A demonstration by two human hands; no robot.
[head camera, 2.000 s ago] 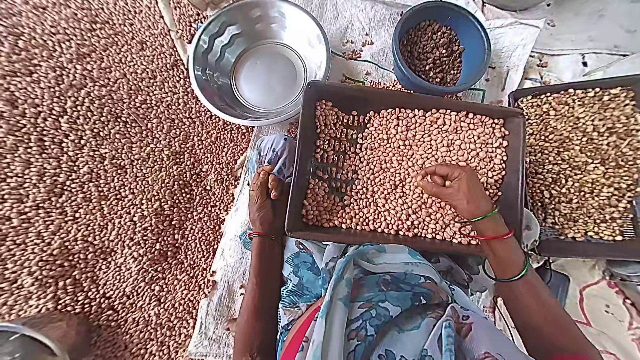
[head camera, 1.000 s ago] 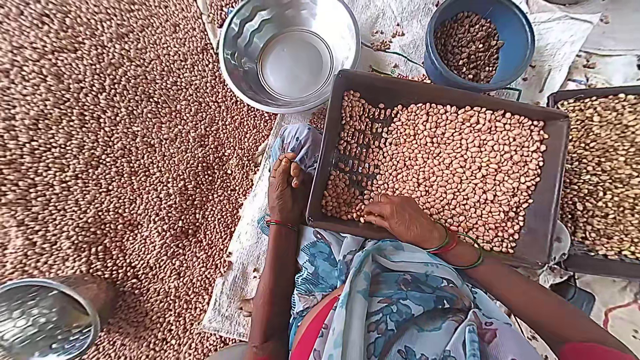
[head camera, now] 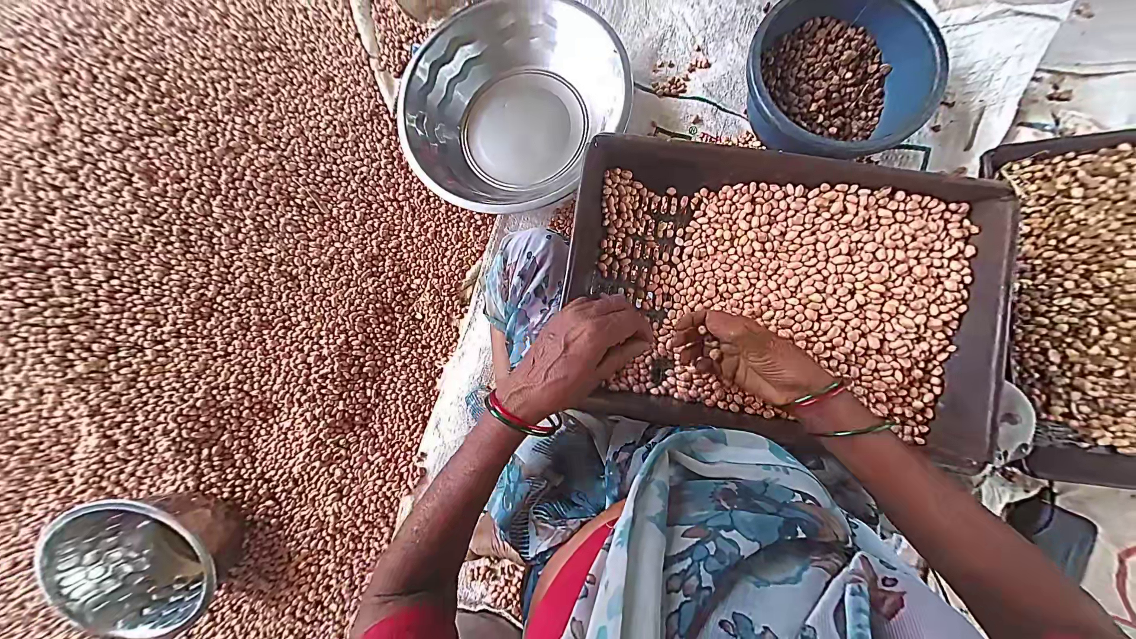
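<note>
A dark plastic tray (head camera: 990,328) with a slotted bottom lies over my lap, holding many pinkish-brown nuts or beans (head camera: 825,266). My left hand (head camera: 581,351) is over the tray's lower left corner, fingers curled downward; whether something is between them cannot be seen. Close to its right, my right hand (head camera: 745,355) is turned partly palm up over the beans, its fingers curled around a few of them. Between the two hands some of the slotted bottom shows.
A large heap of similar beans (head camera: 222,266) spreads on the left, with a metal pot (head camera: 124,568) on it. Behind the tray stand a steel basin (head camera: 612,80) and a blue bowl (head camera: 927,71) of darker pieces. Another dark tray (head camera: 1074,466) of yellowish-brown pieces is at the right.
My left hand has moved from beside the tray, near my knee, to over its lower left corner. My right hand has turned from palm down to partly palm up.
</note>
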